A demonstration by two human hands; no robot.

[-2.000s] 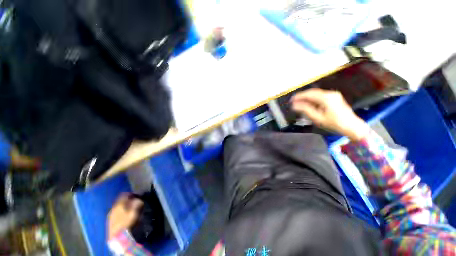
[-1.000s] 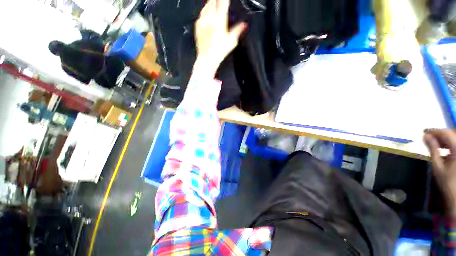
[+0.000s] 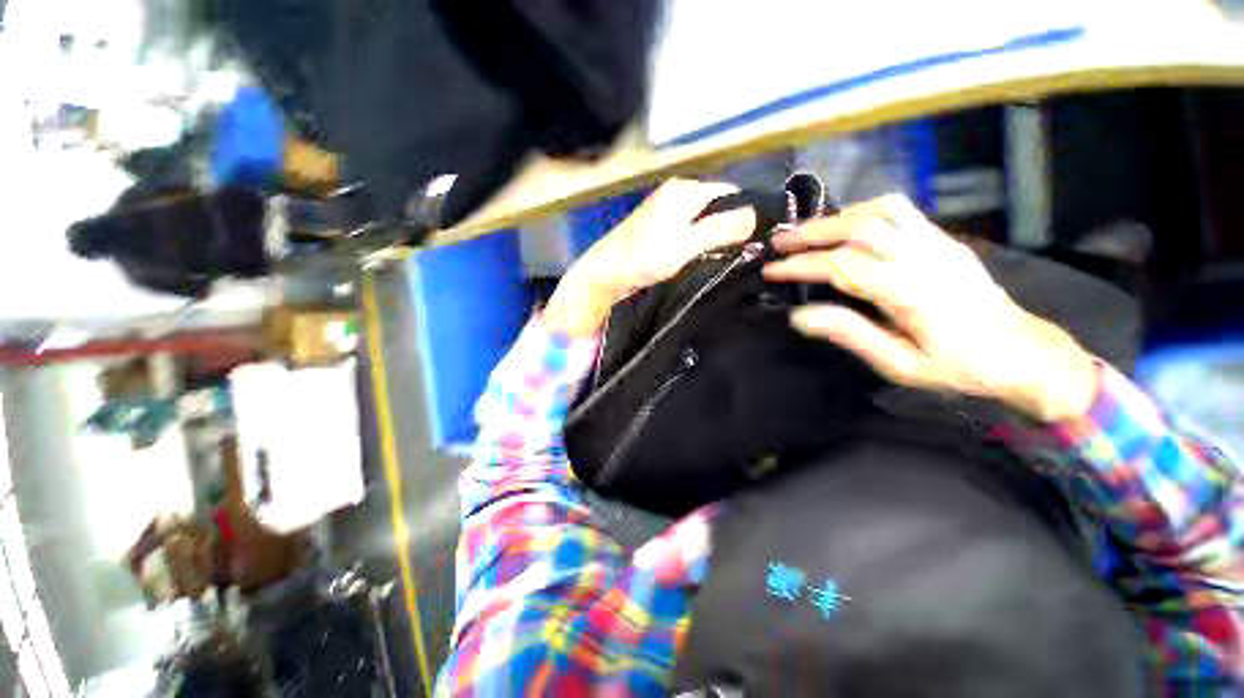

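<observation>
A black fabric bag (image 3: 723, 375) lies over my lap, above the dark apron (image 3: 928, 573) with blue embroidered characters. Silvery zipper teeth (image 3: 664, 327) run slantwise across it, and a second, shorter zip (image 3: 648, 416) lies below. A loop of zipper teeth (image 3: 805, 191) stands up at the bag's far edge. My left hand (image 3: 662, 246) holds the bag's far edge beside the zip end. My right hand (image 3: 914, 293) is on the bag with its fingertips by the loop; whether it pinches anything is unclear.
The bench's wood edge (image 3: 873, 120) crosses just beyond the bag, with a white, blue-edged sheet (image 3: 819, 55) on it. Dark bags (image 3: 396, 102) are heaped at the bench's left, blurred. A blue crate (image 3: 471, 341) stands below. A yellow floor line (image 3: 389, 464) runs on the left.
My left hand has come back from the bag pile, and a black bag now lies on my lap. My right hand has moved from the bench edge onto it.
</observation>
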